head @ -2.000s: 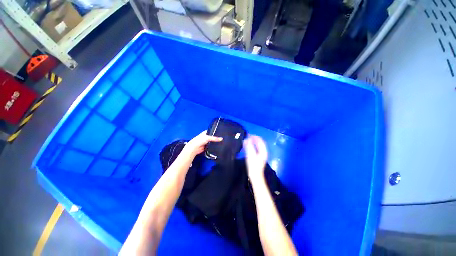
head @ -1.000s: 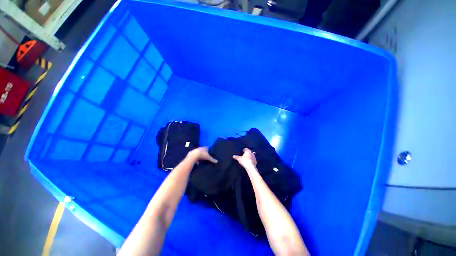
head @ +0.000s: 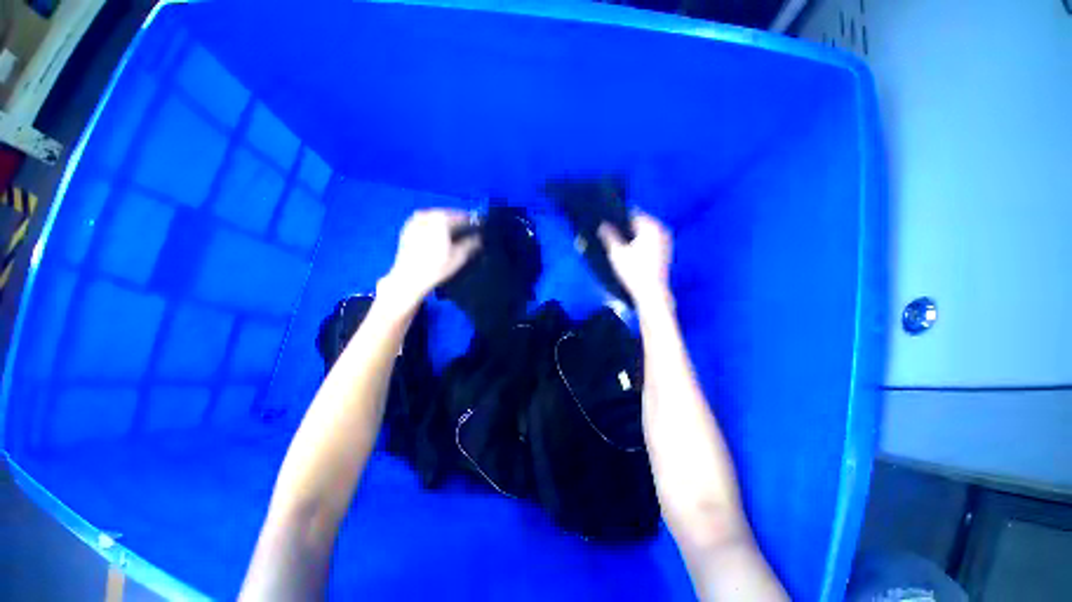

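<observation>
My left hand (head: pixel 433 249) is closed on a black piece (head: pixel 503 265) that hangs down to its right, above the bin floor. My right hand (head: pixel 638 253) grips another black piece (head: pixel 591 212), blurred by motion. Below them a heap of black pieces (head: pixel 594 412) with thin pale curved edges and a small pale label lies in the large blue plastic bin (head: pixel 872 235). More black cloth (head: pixel 341 323) lies at the left of the heap, partly behind my left forearm.
A grey cabinet (head: pixel 982 212) with a round lock stands close against the bin's right side. A pale shelf frame (head: pixel 41 71) and black-yellow floor tape (head: pixel 18 212) show at the far left. The gridded bin wall (head: pixel 176 271) rises at the left.
Both hands have moved up from the heap and farther apart, each now with black cloth in it. The heap is spread more widely. The view has shifted over the bin.
</observation>
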